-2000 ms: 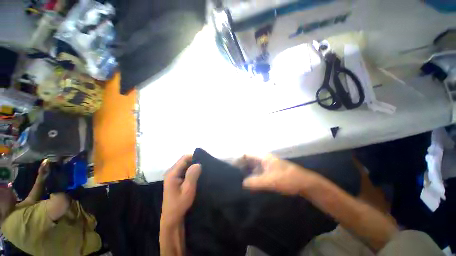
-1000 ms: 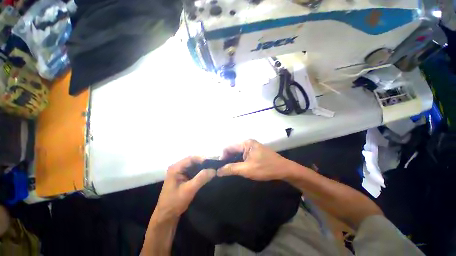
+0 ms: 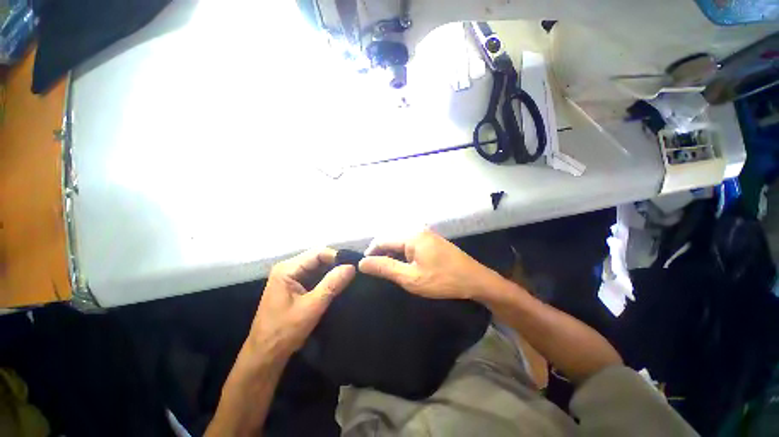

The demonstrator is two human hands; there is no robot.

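My left hand [image 3: 299,294] and my right hand [image 3: 424,265] are close together at the table's front edge. Both pinch the folded edge [image 3: 348,257] of a black fabric garment piece [image 3: 384,337] between thumbs and fingers. The rest of the cloth hangs down over my lap. The sewing machine [image 3: 598,51] stands behind, with its presser foot area [image 3: 398,78] in bright lamp glare. The black-handled fabric shears [image 3: 510,115] lie on the table right of the needle.
A white paper strip [image 3: 540,107] lies beside the shears. A small black scrap [image 3: 498,200] is near the front edge. An accessory tray [image 3: 690,154] is at the right end. Dark cloth [image 3: 90,34] and an orange board [image 3: 30,188] are at the left. White strips [image 3: 617,273] hang at the right.
The hands have come together on the folded edge; they were apart two seconds earlier. The cloth is gathered lower on the lap. The camera view has shifted right and closer to the table.
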